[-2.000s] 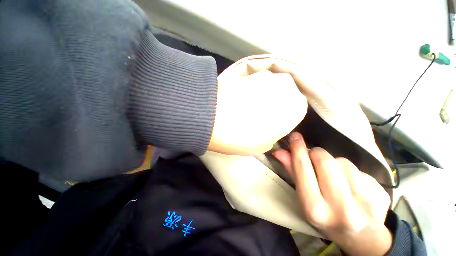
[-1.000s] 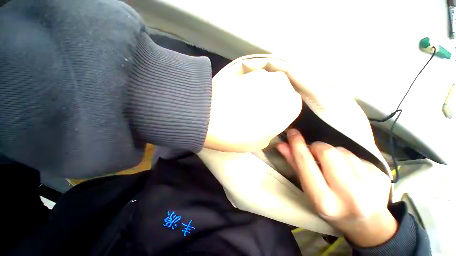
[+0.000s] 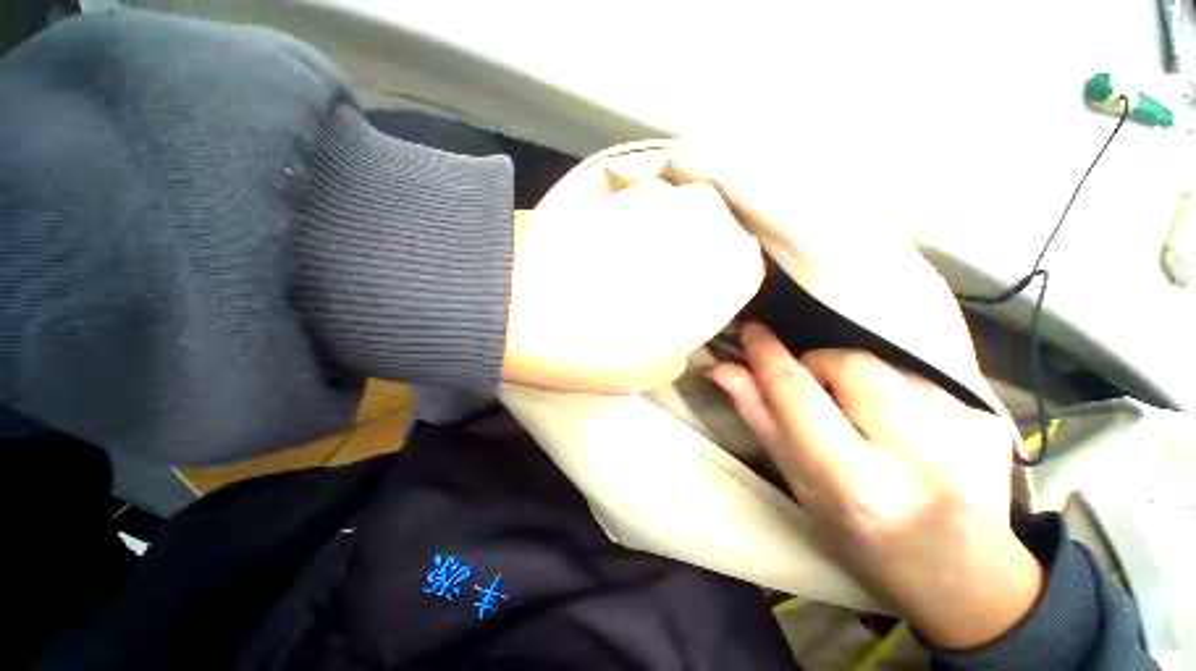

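A cream-beige handbag lies on my dark-clothed lap, its curved mouth open and its inside dark. My left hand is curled over the near-left part of the mouth and grips the bag; its fingertips are hidden. My right hand reaches into the mouth from the lower right, thumb and index finger close to my left hand. Beige-grey lining shows below the fingers. A thin, dark-metallic thing shows between the hands; I cannot tell what it is or whether my right hand grips it.
The white table lies beyond the bag. On it are a green-handled tool, a small pale block and a dark stick at the top right corner. A black cord hangs over the edge to the bag. Beige pieces lie at the right.
My left hand and sleeve have shifted left in view, and my right fingers have moved slightly left and up. The table items sit a little higher in the picture.
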